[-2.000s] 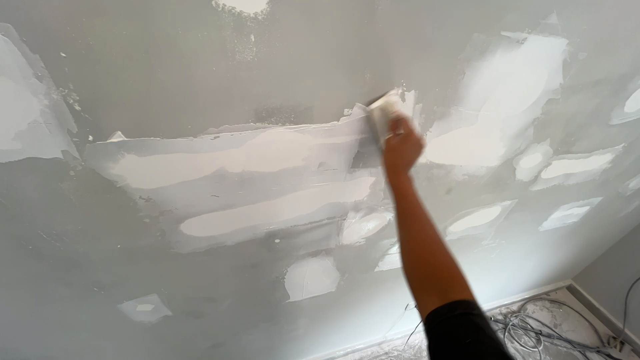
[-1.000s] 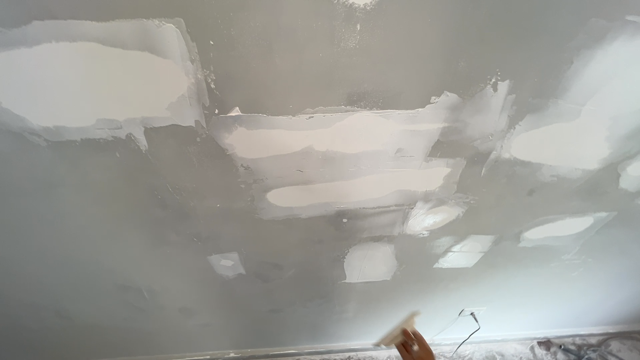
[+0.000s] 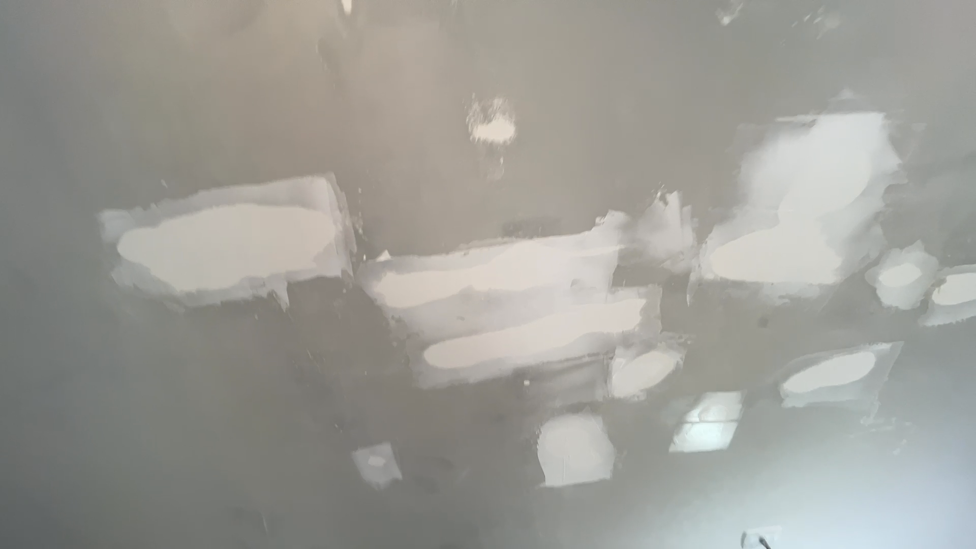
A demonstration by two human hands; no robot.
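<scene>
A grey wall fills the head view, with white filler patches spread over it. Across the middle lie two long patches, an upper one and a lower one. A wide oval patch is at the left, and a large irregular patch at the upper right. Lower down are a squarish patch and a small diamond-like patch. Neither my left hand nor my right hand shows, and no tool is visible.
At the bottom right edge, a small white fitting with a dark cable end sits on the wall. Several smaller filler patches, such as an elongated one, lie on the right side.
A hand held a flat blade against the wall two seconds ago, then was low at the bottom edge; now it is out of view. The view has shifted up the wall.
</scene>
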